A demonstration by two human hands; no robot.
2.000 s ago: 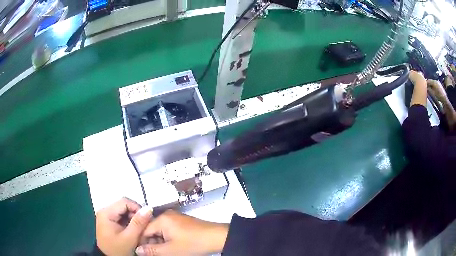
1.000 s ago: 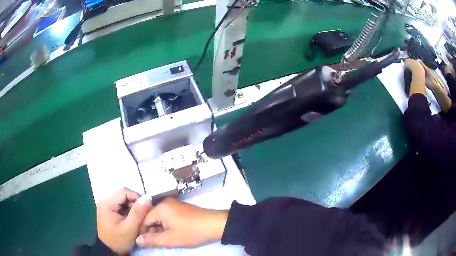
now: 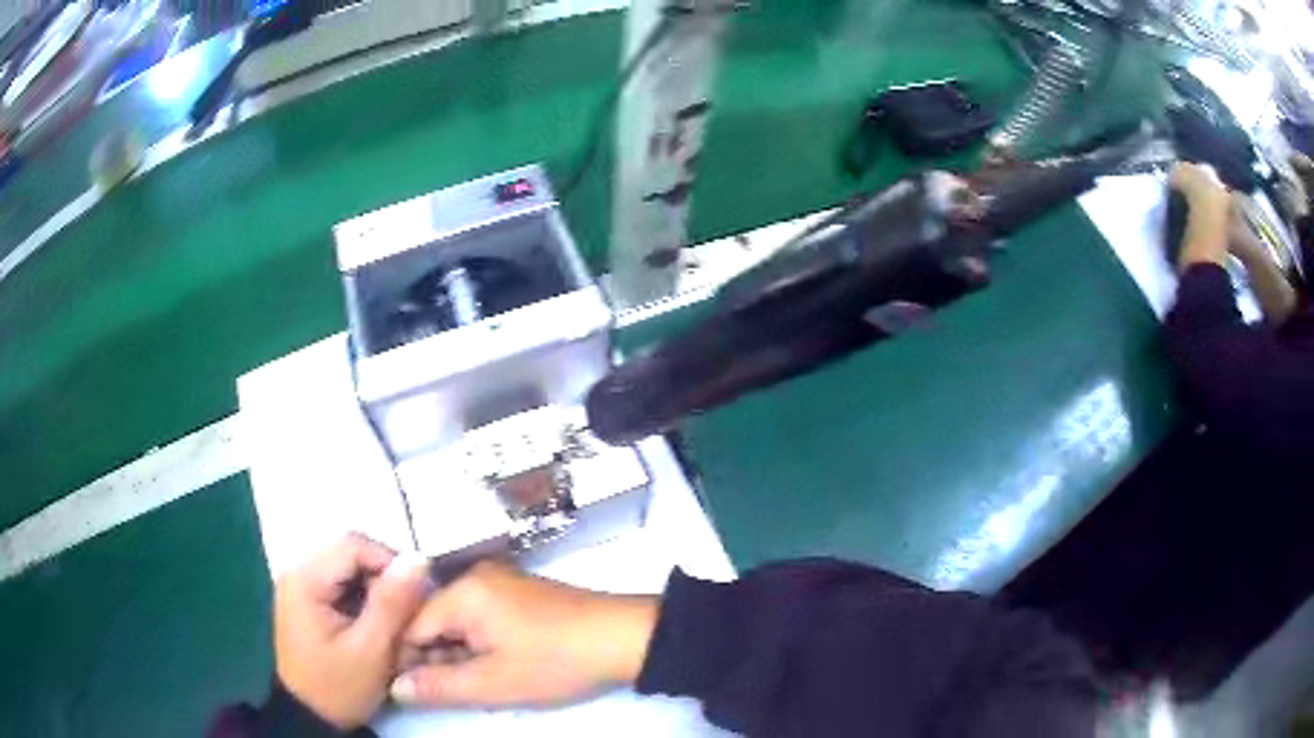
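Observation:
The screw feeder, a white-grey box with an open dark tray on top, stands on the white sheet. The small metal pick-up mechanism is at its near side. The black electric screwdriver hangs tilted, its lower end beside the feeder's right side, with no hand on it. My left hand and my right hand are together in front of the feeder, fingers bent and fingertips touching. I cannot tell whether anything small is between the fingers.
A scuffed white post rises behind the feeder. A small black item lies on the far green bench. A coiled spring hangs at the upper right. Another person's hands and dark sleeves are at the right edge.
The view has shifted slightly, and the screwdriver and black item appear further left and higher. My hands stay together in nearly the same place.

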